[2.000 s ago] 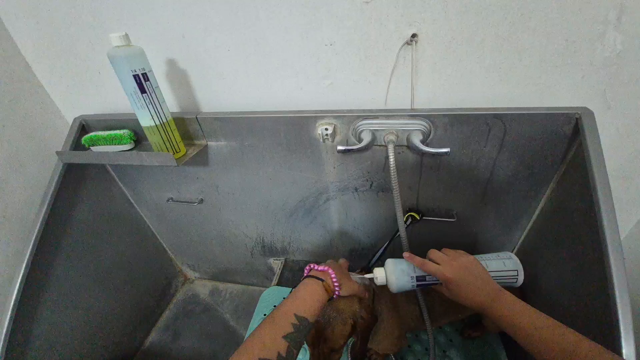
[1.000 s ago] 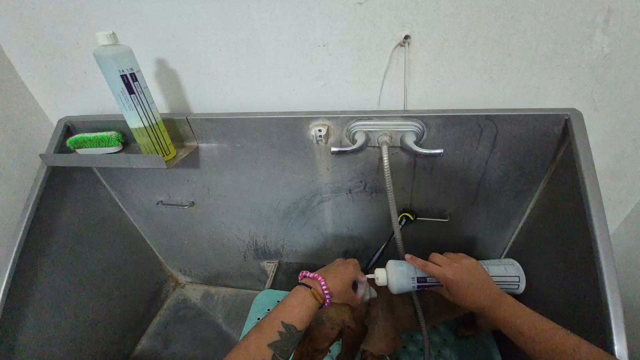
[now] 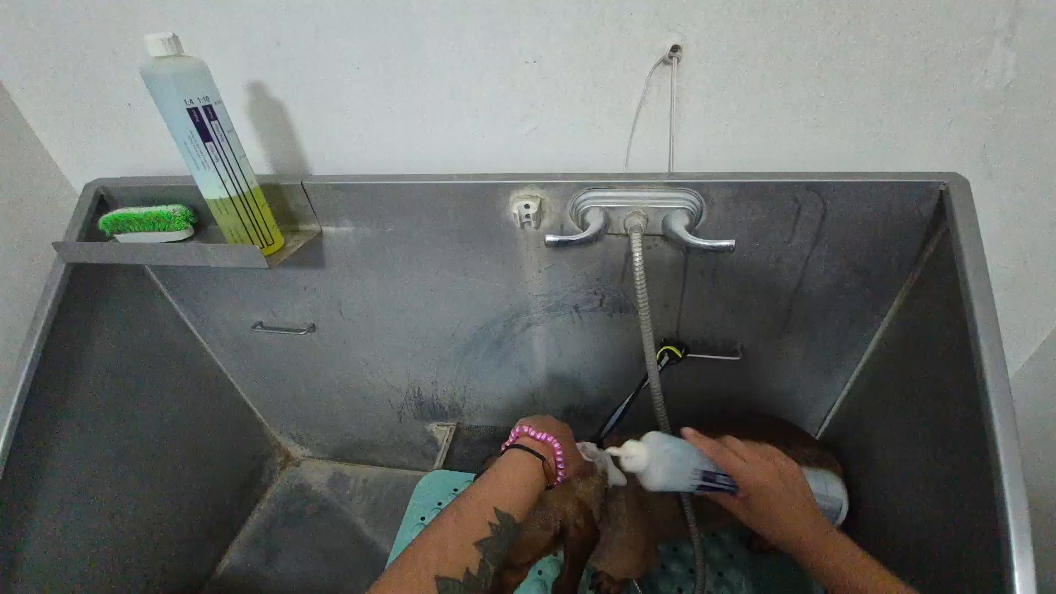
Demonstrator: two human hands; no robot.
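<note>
A brown dog (image 3: 561, 516) stands on a teal perforated mat (image 3: 429, 499) in a metal washing tub. My right hand (image 3: 763, 487) is closed around a plastic squeeze bottle (image 3: 672, 462) held nearly level, its nozzle pointing left. Right by that nozzle, a crumpled white piece of material (image 3: 609, 464) lies against the dog. My left hand (image 3: 549, 437), with a pink beaded bracelet at the wrist, is on the dog beside the white material. Its fingers are mostly hidden, so its grip cannot be told.
A metal hose (image 3: 648, 330) hangs from the tap fitting (image 3: 635, 202) and runs down behind the bottle. A dark leash (image 3: 631, 404) is fastened near a wall bar (image 3: 714, 355). The corner shelf (image 3: 165, 254) holds a green-bristled brush (image 3: 147, 221) and a tall bottle (image 3: 210, 157) of yellow liquid.
My right hand has shifted along the bottle, covering more of its label, and the bottle now slopes down to the right. More of the white material shows at the nozzle.
</note>
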